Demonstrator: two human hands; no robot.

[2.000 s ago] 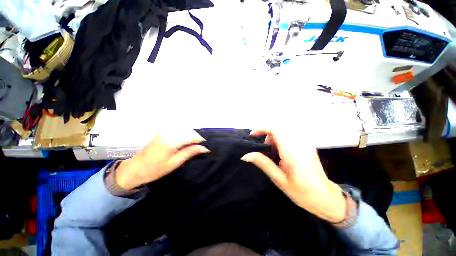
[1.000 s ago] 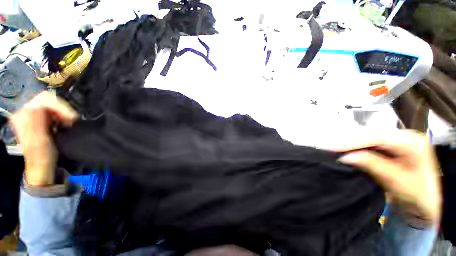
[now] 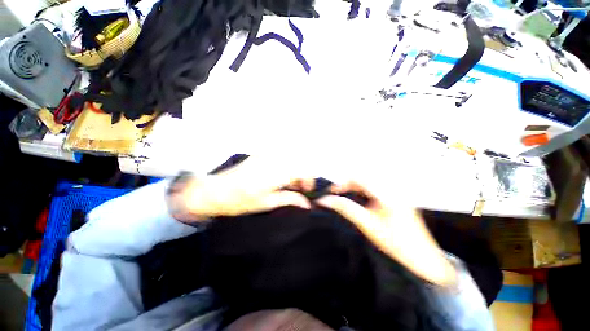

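The black garment (image 3: 284,252) lies bunched over my lap and reaches up to the table's front edge. My left hand (image 3: 249,191) pinches its top edge between thumb and fingers. My right hand (image 3: 382,223) pinches the same edge just to the right. The two hands are close together, with a small piece of black cloth showing between the fingertips. A dark tip of cloth also shows behind my left hand. Both hands are slightly blurred.
White sewing machine (image 3: 491,77) at the right back, with a black band (image 3: 466,55) across it. Heap of black strips (image 3: 174,61) and grey fan-like box (image 3: 39,61) at left. Snips (image 3: 462,147) and silvery box (image 3: 521,178) at right. Blue crate (image 3: 58,207) below left.
A second ago my hands held the garment stretched wide apart above the lap. Now they have come together at its edge, and the cloth is lower and bunched.
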